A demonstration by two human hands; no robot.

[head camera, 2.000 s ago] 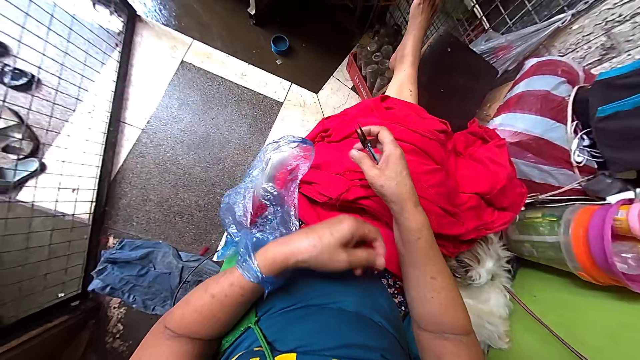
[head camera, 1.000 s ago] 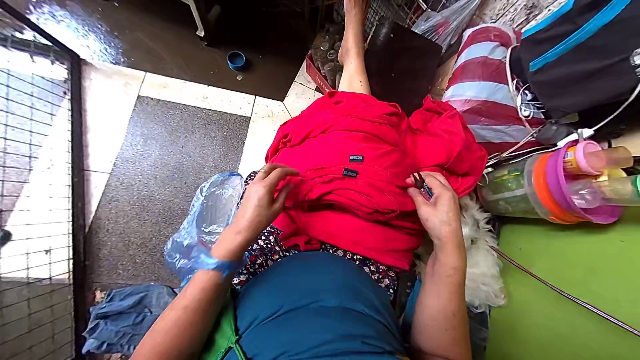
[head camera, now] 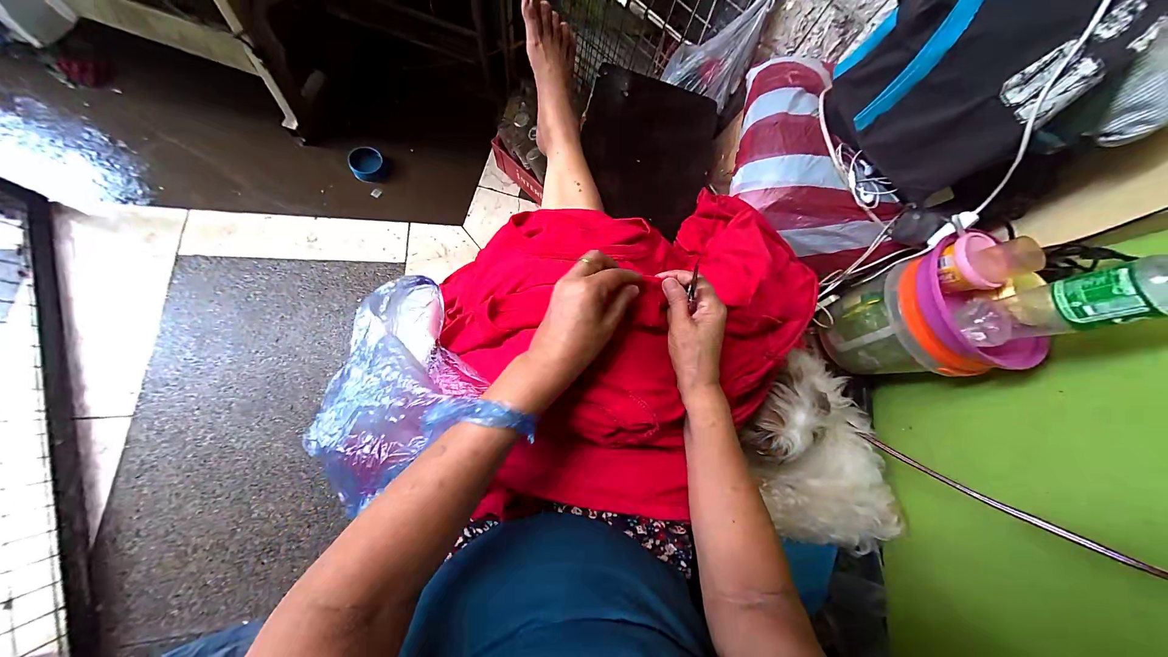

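Observation:
Red cloth (head camera: 584, 365) lies bunched across my lap. My left hand (head camera: 589, 310) pinches an edge of it between thumb and fingers, near the middle. Close by on the right, my right hand (head camera: 693, 333) pinches the same stretch of cloth and also keeps a small dark pointed tool (head camera: 693, 283) in its fingers; its exact kind cannot be told. A thin blue plastic bag (head camera: 374, 392) hangs from my left wrist, beside the cloth.
A shaggy light-coloured dog (head camera: 821, 456) lies against my right side. Plastic containers and bottles stand by the green surface (head camera: 1022, 547), with white cables (head camera: 849, 173) behind. A striped bundle (head camera: 785, 173) is beyond. A blue cup (head camera: 366, 164) sits on the floor; wire mesh (head camera: 23, 438) is at far left.
Both hands were apart a second ago and have come together at the red cloth, which they now pinch. The dark tool stays in my right hand. The view has shifted.

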